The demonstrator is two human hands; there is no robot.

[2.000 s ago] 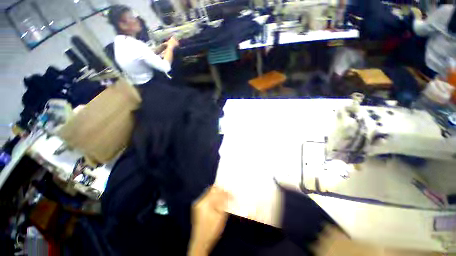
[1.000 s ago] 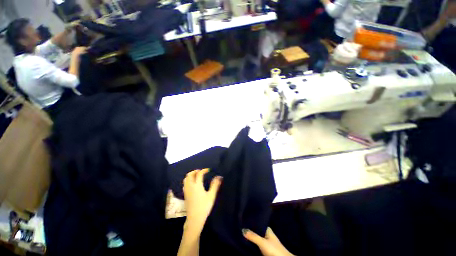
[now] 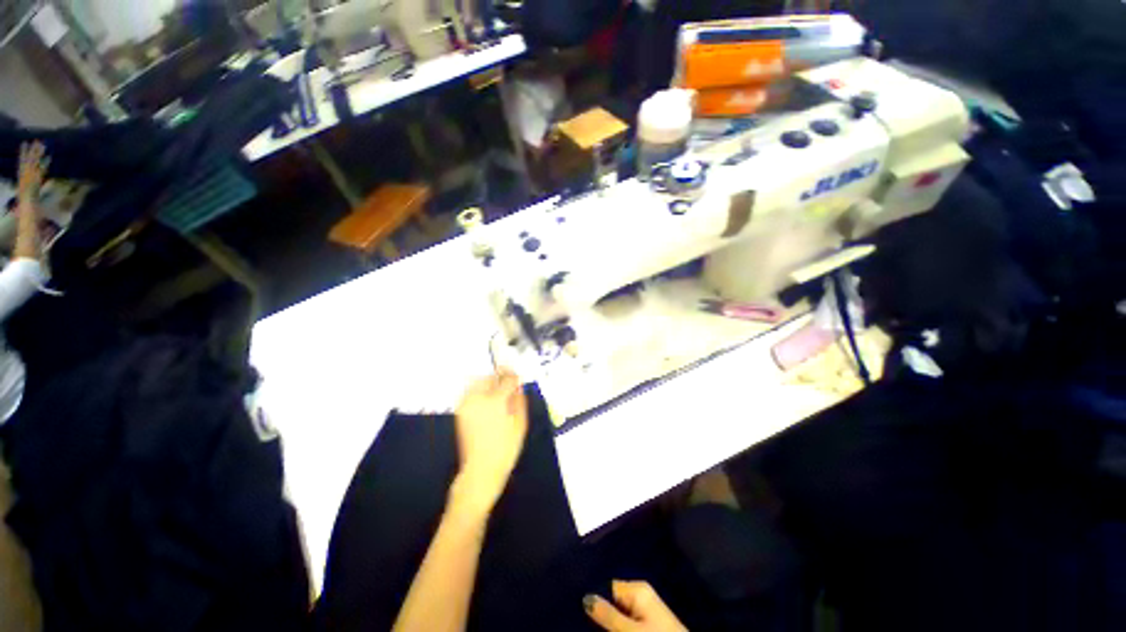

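Note:
A black cloth panel (image 3: 408,494) lies over the white table's front edge and hangs down towards me. My left hand (image 3: 492,426) holds its upper edge close to the needle area of the cream-white sewing machine (image 3: 741,198). My right hand (image 3: 632,607) is at the bottom edge, partly cut off, with thumb and fingers near the cloth; whether it grips the cloth cannot be told. The presser foot area (image 3: 550,346) is just above my left hand and is blurred.
Black garment heaps lie left (image 3: 148,494) and right (image 3: 963,494). Pinkish-red snips (image 3: 747,311) and a pink block (image 3: 803,346) lie on the machine table. An orange box (image 3: 731,77) and a whitish cone or bottle (image 3: 667,117) stand behind. A person's arm (image 3: 27,222) shows far left.
The view has turned right. My left hand has moved up towards the needle area with the panel's edge, and the panel is spread flatter. My right hand is lower in the picture.

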